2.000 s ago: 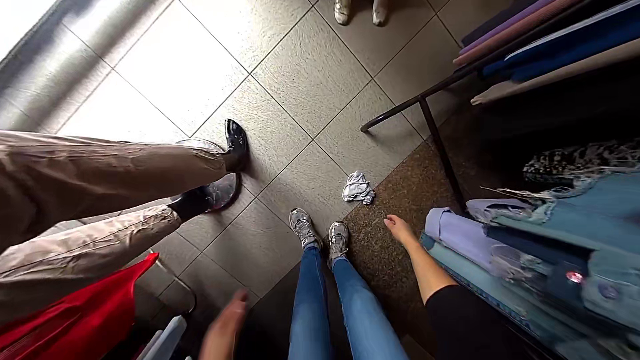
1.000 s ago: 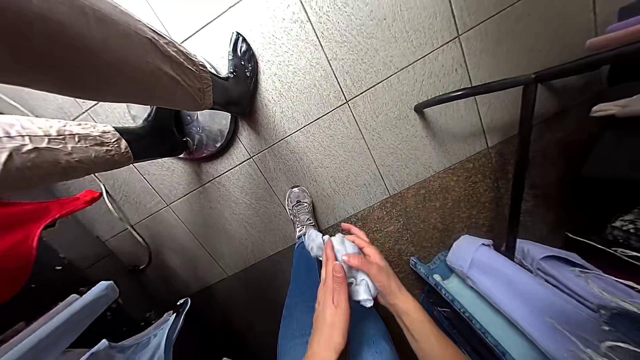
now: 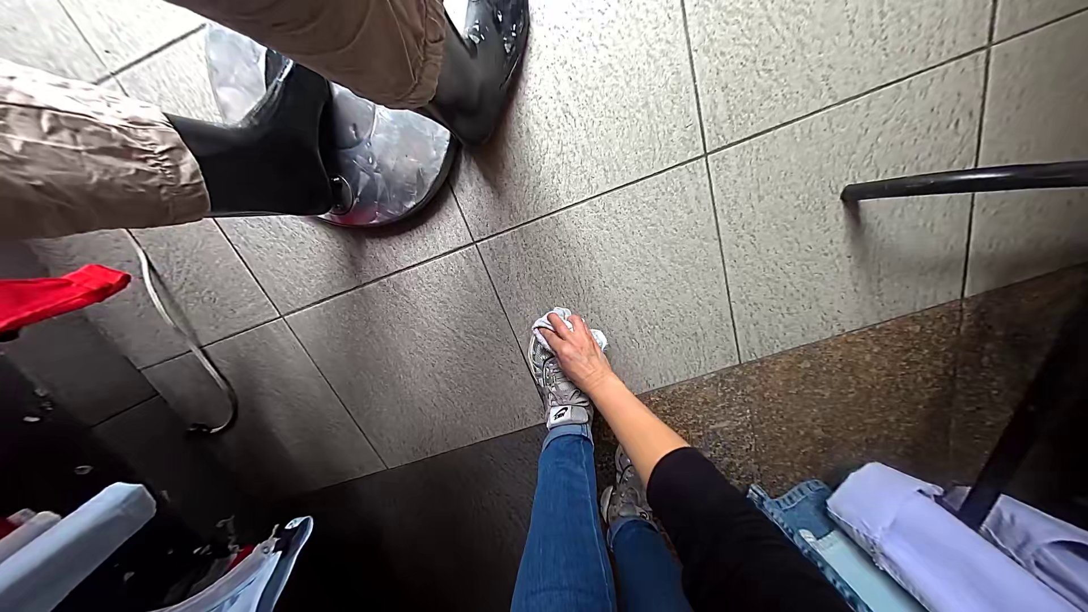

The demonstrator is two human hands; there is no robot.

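Observation:
My right hand (image 3: 580, 353) presses a crumpled white cloth (image 3: 554, 319) against the toe of a grey-and-white Nike sneaker (image 3: 557, 382). The fingers lie over the cloth, which sticks out on both sides of them. Blue jeans (image 3: 563, 518) cover the leg above that shoe. A second grey sneaker (image 3: 627, 493) is farther back, partly behind my right forearm in its black sleeve. My left hand is outside the frame.
At upper left stand a person's black boots (image 3: 272, 157), beside a round shiny base (image 3: 387, 161). A black metal rack bar (image 3: 960, 181) juts in at right. Folded denim and lilac garments (image 3: 935, 527) lie lower right; red fabric (image 3: 59, 297) hangs left.
One second ago both hands held the cloth together above the legs. Now the right hand has it down on the shoe's toe, and the left hand has gone out of view.

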